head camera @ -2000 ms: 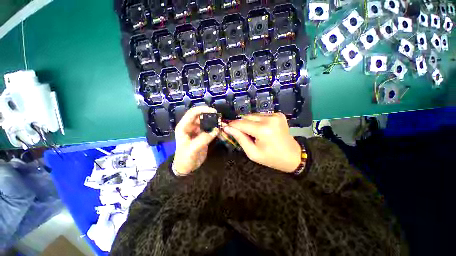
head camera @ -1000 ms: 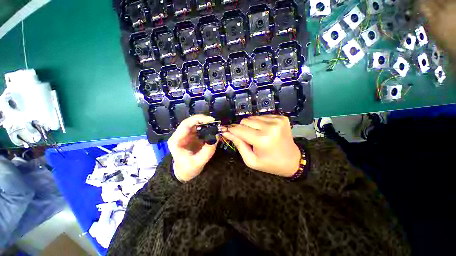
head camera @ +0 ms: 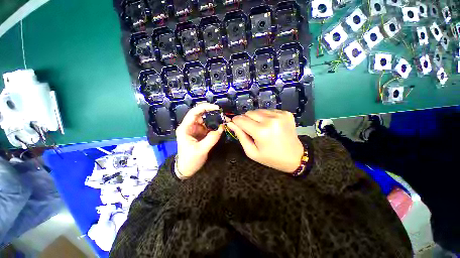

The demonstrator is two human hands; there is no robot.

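My left hand [head camera: 194, 142] holds a small dark camera module [head camera: 212, 119] between thumb and fingers, just in front of the tray's near edge. My right hand [head camera: 267, 138] pinches thin coloured wires [head camera: 230, 132] at the module's right side; its fingertips meet the left hand's fingers there. The exact joint is too small to make out. The black blister tray [head camera: 308, 108] lies behind my hands, with dark modules in most pockets. Several pockets in its nearest row are empty, and my fingers partly hide that row.
Small white square boards [head camera: 336, 37] with dark round centres and thin wires lie at the right of the green bench [head camera: 91, 65]. White camera housings [head camera: 31, 108] stand at the left. A blue bin [head camera: 70, 176] with white housings is below the bench's left edge.
Both hands have risen slightly, and the module has turned in my left hand. A blurred shape at the upper right has gone. Some white boards there lie differently.
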